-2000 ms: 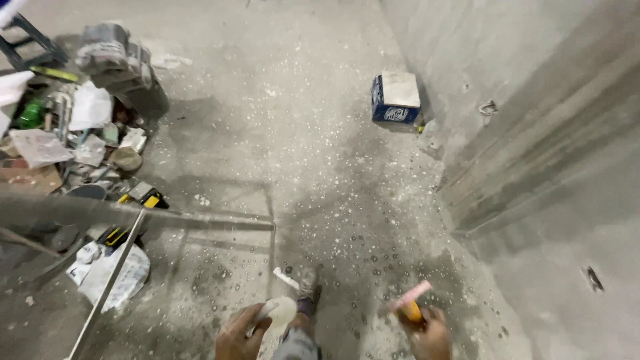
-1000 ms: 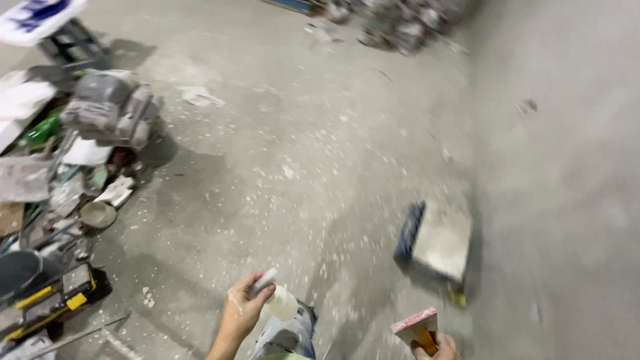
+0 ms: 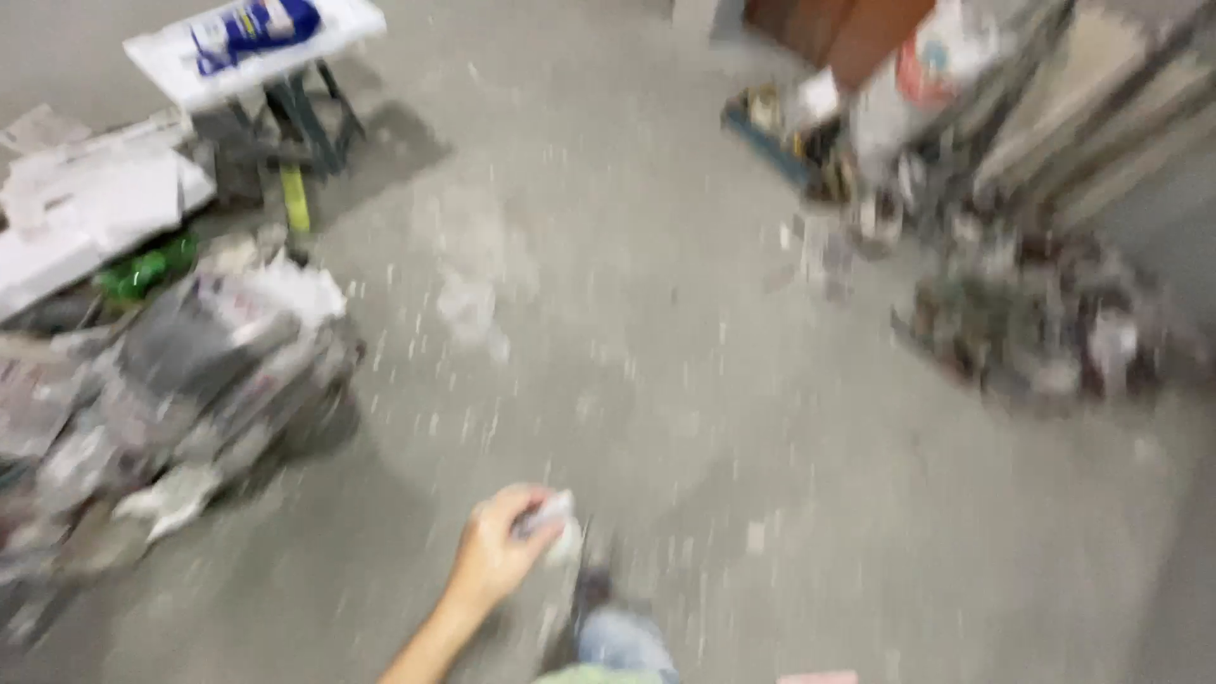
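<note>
At the lower middle, my left hand [image 3: 503,541] is closed round a whitish object [image 3: 560,527], blurred and partly covered by the fingers, so its kind cannot be told. It is above the grey floor, beside my leg in blue trousers [image 3: 622,641]. Only the pinkish edge of a tool [image 3: 817,677] shows at the bottom edge, right of the leg. My right hand is out of the frame.
Bags and rubbish [image 3: 218,370] are heaped at left, near a green bottle [image 3: 142,271]. A white-topped stand [image 3: 157,62] bears a blue package [image 3: 256,33]. Debris [image 3: 1035,313] and boards [image 3: 1073,104] line the right side. White specks mark the concrete floor [image 3: 617,285].
The view has swung away from the blue box and bare wall to the stand and debris piles. My right hand, earlier holding an orange-handled tool, has left the frame. The left still holds the whitish object.
</note>
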